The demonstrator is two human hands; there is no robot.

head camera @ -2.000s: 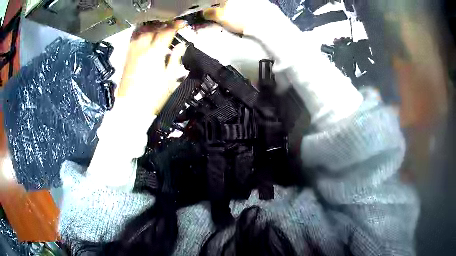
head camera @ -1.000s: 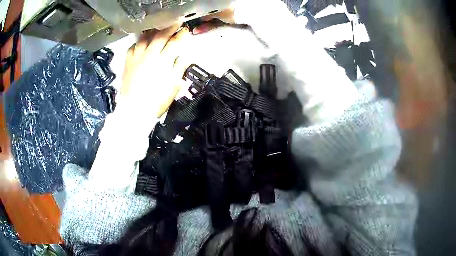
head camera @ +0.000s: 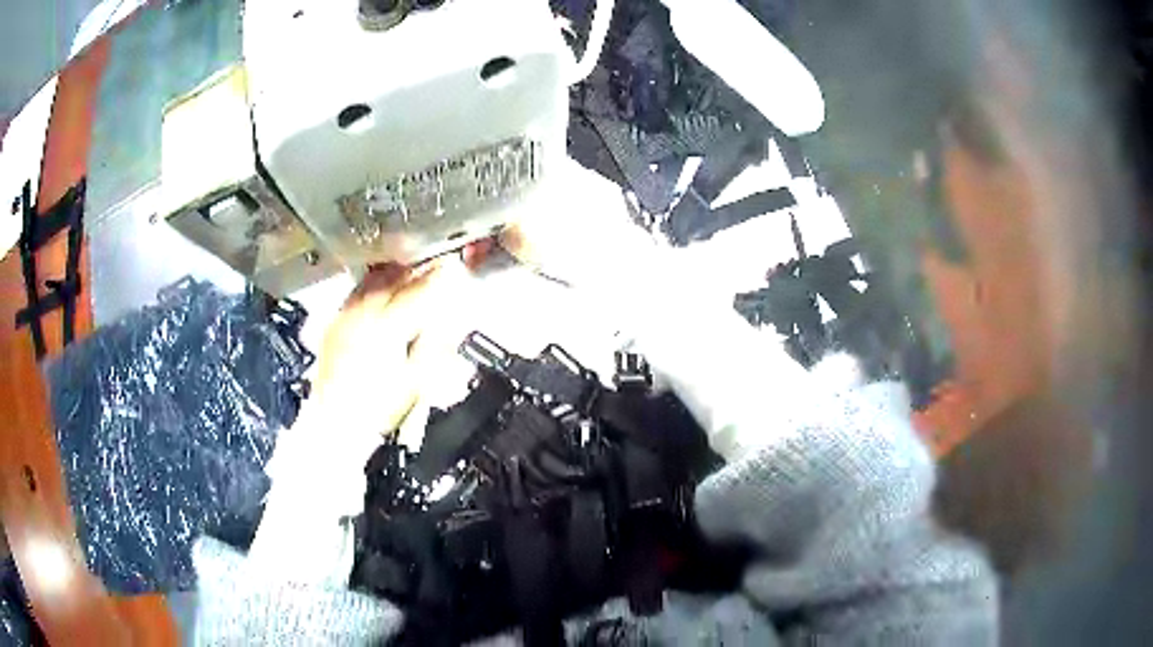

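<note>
The pale sewing machine head (head camera: 405,139) stands at the top centre. My left hand (head camera: 373,322) reaches up to its lower edge; the fingertips are partly under it. My right hand (head camera: 506,253) is also at that edge, washed out by glare, with its fingers mostly hidden. What either hand holds is hidden under the machine head. A heap of black buckle straps (head camera: 544,493) lies between my forearms close to my body, with several plastic ends pointing up.
A crinkled dark blue plastic bag (head camera: 164,442) lies at the left, with black buckles (head camera: 285,329) at its right edge. Loose black webbing (head camera: 809,297) lies at the upper right. An orange-brown edge (head camera: 38,430) runs down the far left.
The view has tilted up, so more of the machine head shows and the heap sits lower. The long strap end near my left hand at first no longer shows there. Both hands remain at the machine.
</note>
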